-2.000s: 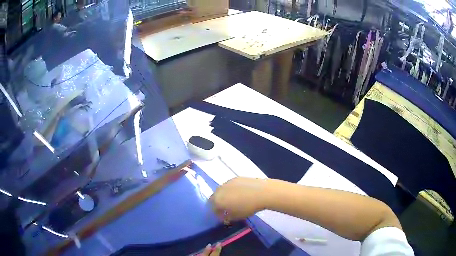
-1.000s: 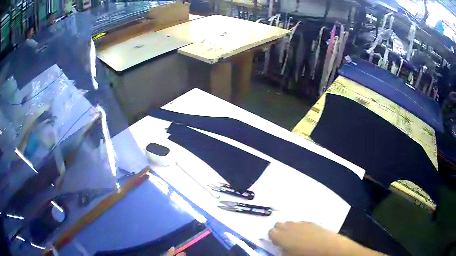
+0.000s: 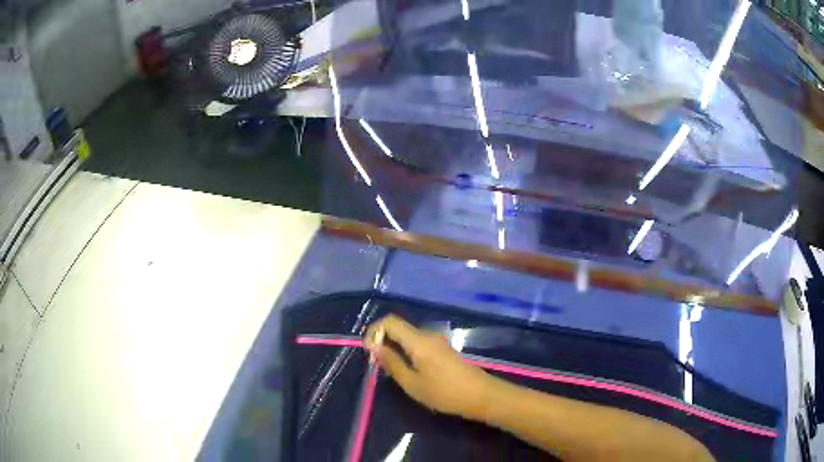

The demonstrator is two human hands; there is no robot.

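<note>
A large dark cut panel point(image 3: 560, 415) lies on the bluish lower sheet point(image 3: 248, 397) of the sewing template. A pink strip point(image 3: 578, 376) crosses it, with a branch running down toward me. The brown hinge tape point(image 3: 506, 258) runs behind the panel. The glossy clear lid point(image 3: 425, 117) stands raised beyond it, with white light streaks. My right hand point(image 3: 423, 363) reaches in from the lower right. Its fingertips pinch a small pale stick-like item at the strip's left junction; most of it is hidden. My left hand is not in view.
A cream table point(image 3: 154, 298) adjoins the template on the left. A black fan point(image 3: 248, 56) stands at the back left. A white surface shows at the right edge, with a white rounded object point(image 3: 794, 300) and partly cut-off dark tools point(image 3: 807, 411). Another table shows through the lid.
The view has swung left from the white surface onto the template. My right hand has moved from beside the dark snips to the pink strip. The left fingertips seen at the strip earlier are gone.
</note>
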